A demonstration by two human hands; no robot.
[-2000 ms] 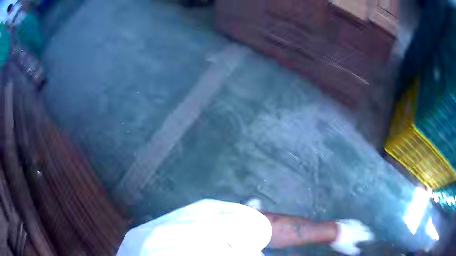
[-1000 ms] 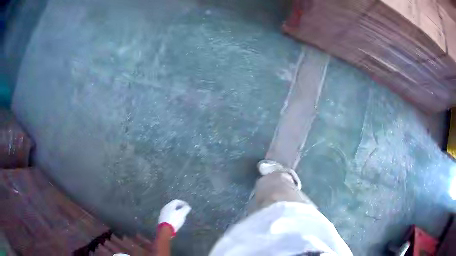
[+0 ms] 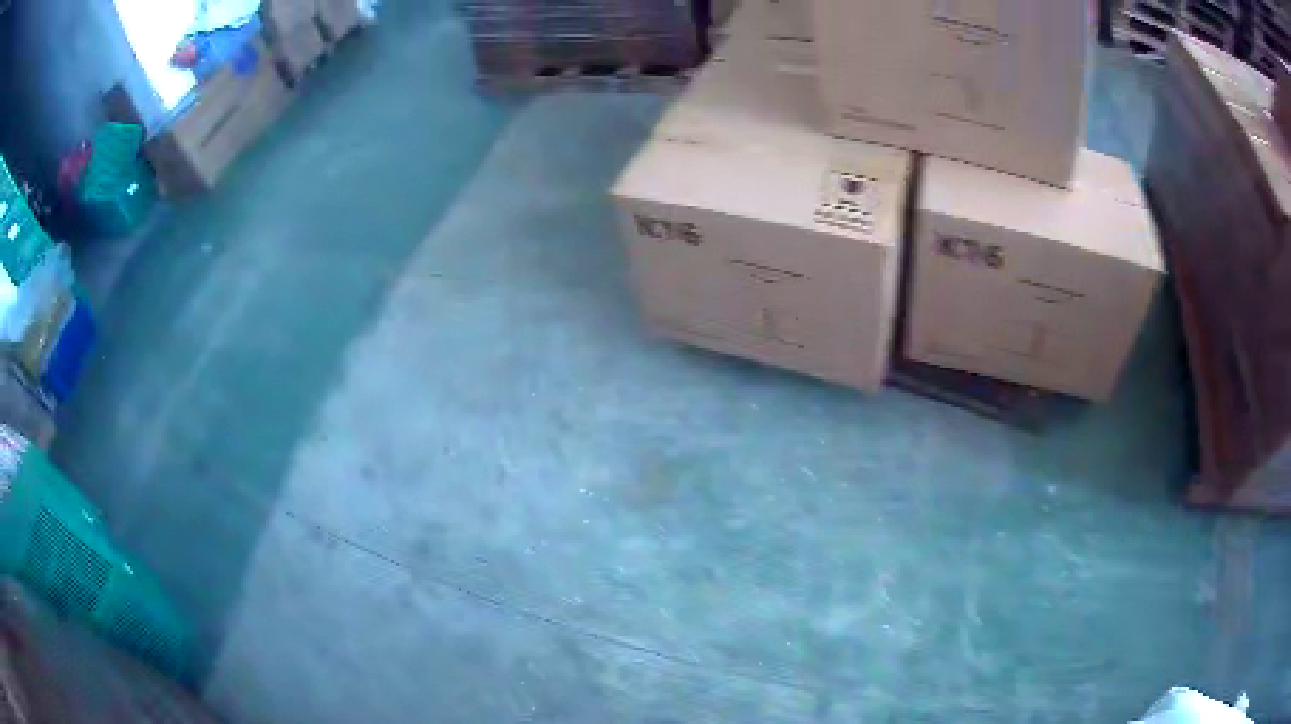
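No hand can be made out for certain. A small white shape (image 3: 1192, 706) is cut off by the bottom edge at the lower right; I cannot tell if it is a glove, a shoe or clothing. Nearest in front are large brown cartons. The left carton (image 3: 765, 290) and right carton (image 3: 1026, 290) stand side by side with a narrow gap, both with printed marks on their near faces. Another carton (image 3: 956, 85) sits on top, cut off by the top edge. A dark pallet (image 3: 977, 396) shows under them.
A dark brown stack (image 3: 1232, 283) stands at the right. A wrapped load (image 3: 581, 36) is at the back on a pallet. Green crates (image 3: 85, 566) line the left, with a blue crate (image 3: 68, 351) and a carton (image 3: 220, 120) farther back. The floor (image 3: 566, 495) is scuffed green.
The view has swung away from the wrapped load and floor strip to the printed cartons. The gloved hand and leg seen a second ago no longer show clearly.
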